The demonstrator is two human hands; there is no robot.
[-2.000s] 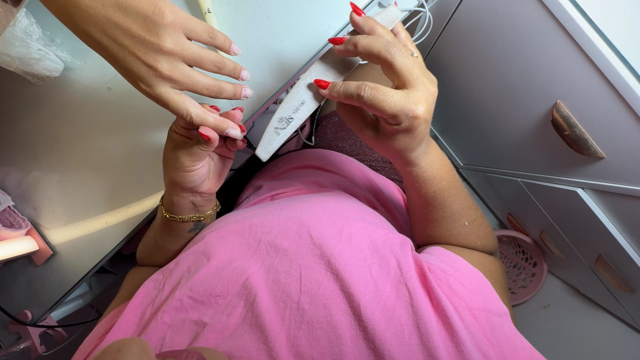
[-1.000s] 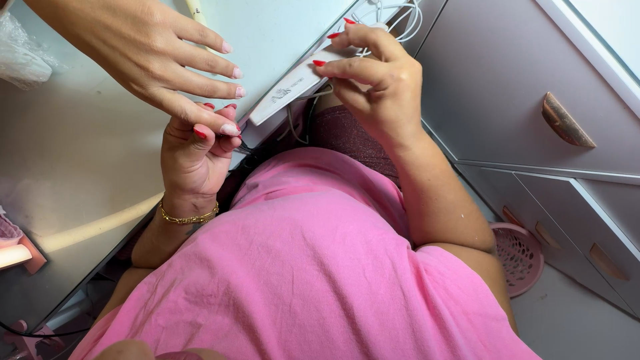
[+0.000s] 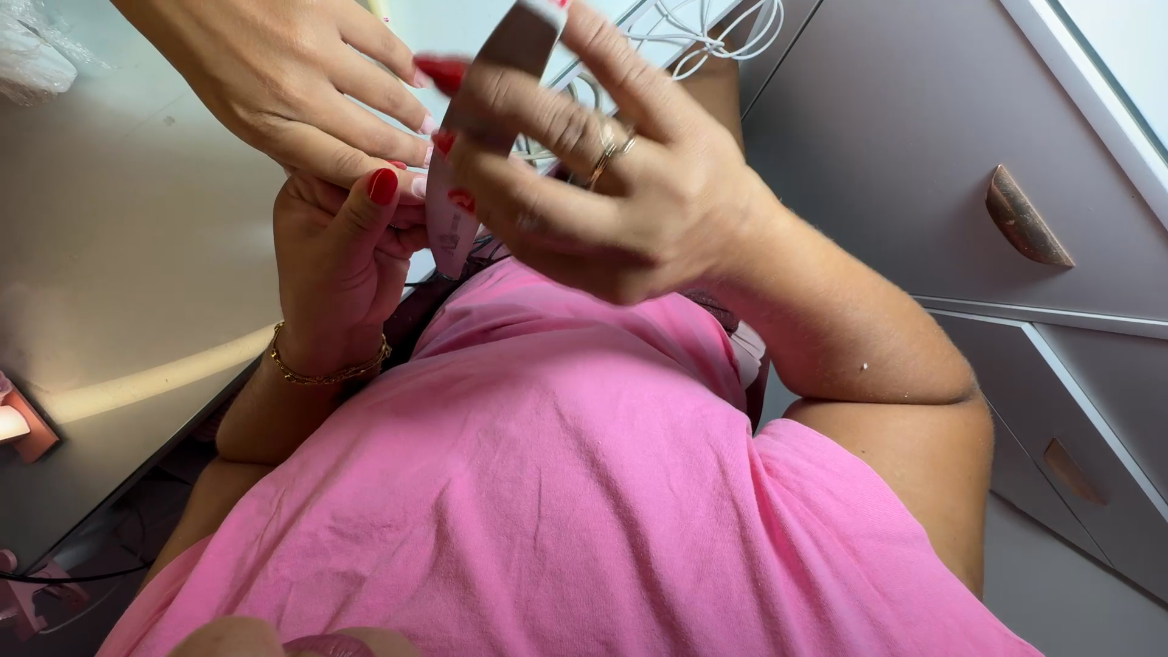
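Note:
My right hand (image 3: 602, 192), blurred by motion and wearing rings, grips a nail file (image 3: 454, 205) that bears printing. The file stands on edge at the fingertips of another person's hand (image 3: 310, 87), which reaches in from the top left, palm down. With my left hand (image 3: 338, 246), a gold bracelet (image 3: 328, 370) at its wrist, I hold one finger of that person from below, near its tip. The nails of both my hands are long and red. Part of the file is hidden behind my right fingers.
A glossy table (image 3: 137, 228) lies under the hands. White cables (image 3: 703, 32) are coiled at its edge, top centre. Crumpled clear plastic (image 3: 36, 59) lies top left, a pink object (image 3: 32, 420) at the left edge. A drawer cabinet (image 3: 903, 155) stands on the right.
My right hand has moved left with the nail file, which has swung from slanting beside the other person's fingers to steep at their tips. My left hand keeps its hold.

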